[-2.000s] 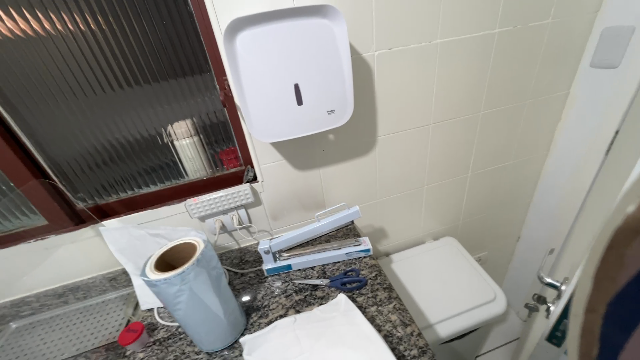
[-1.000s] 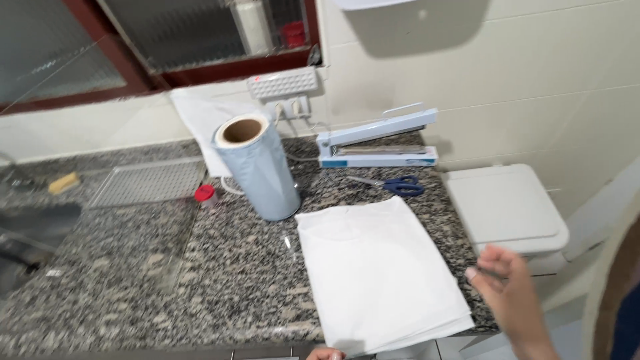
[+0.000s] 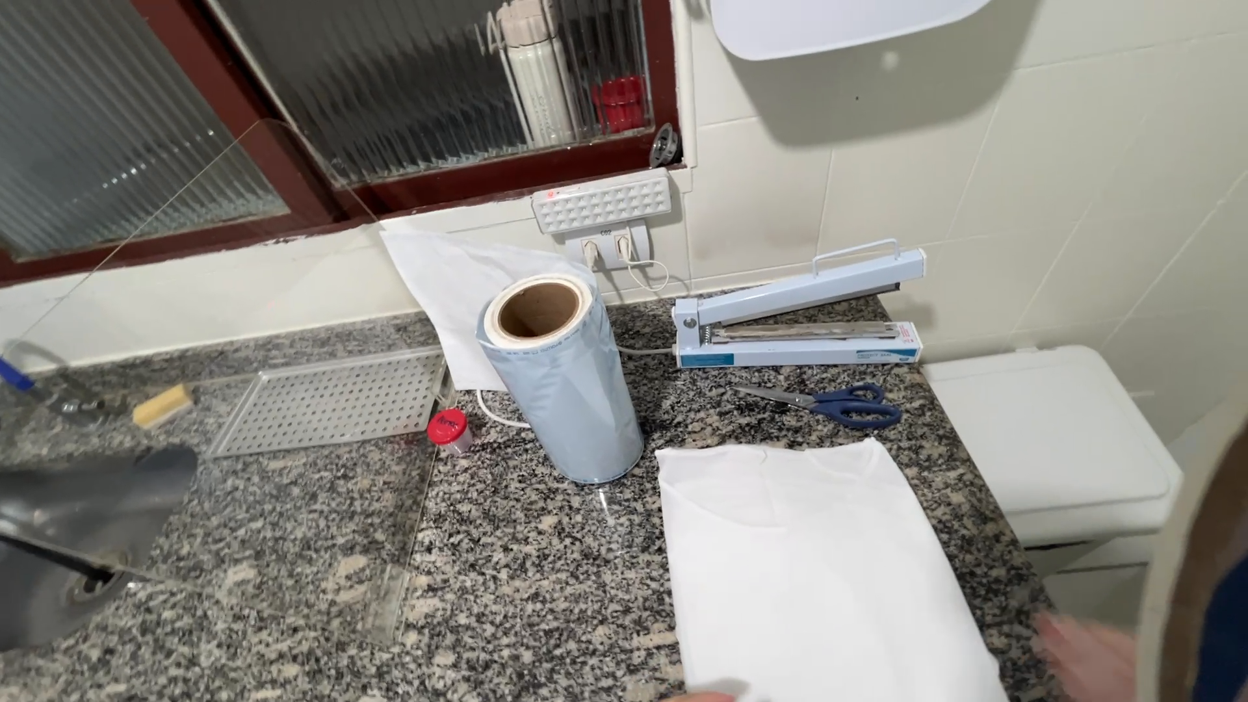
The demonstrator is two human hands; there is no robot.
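A folded white cloth (image 3: 819, 565) lies flat on the granite counter (image 3: 526, 585). At its lower left edge only a fingertip or two of my left hand (image 3: 710, 696) show; the rest is out of frame. My right hand (image 3: 1087, 653) is blurred at the lower right, just off the counter's edge, its fingers unclear. Behind the cloth are blue-handled scissors (image 3: 848, 407), an impulse heat sealer (image 3: 799, 336) with its arm raised, and an upright roll of bluish film or pouch tubing (image 3: 575, 400). A small red-lidded cup (image 3: 448, 429) stands left of the roll.
At left are a steel sink (image 3: 107, 507), a yellow sponge (image 3: 163, 405) and a perforated drain tray (image 3: 331, 402), with a transparent panel in front. A white lidded bin (image 3: 1053, 439) stands right of the counter. A white sheet (image 3: 439, 302) leans behind the roll; cords run to a wall outlet (image 3: 609, 249).
My right hand, absent two seconds ago and over the cloth's right side one second ago, is now lower right and blurred. The view has tilted down from the wall dispenser.
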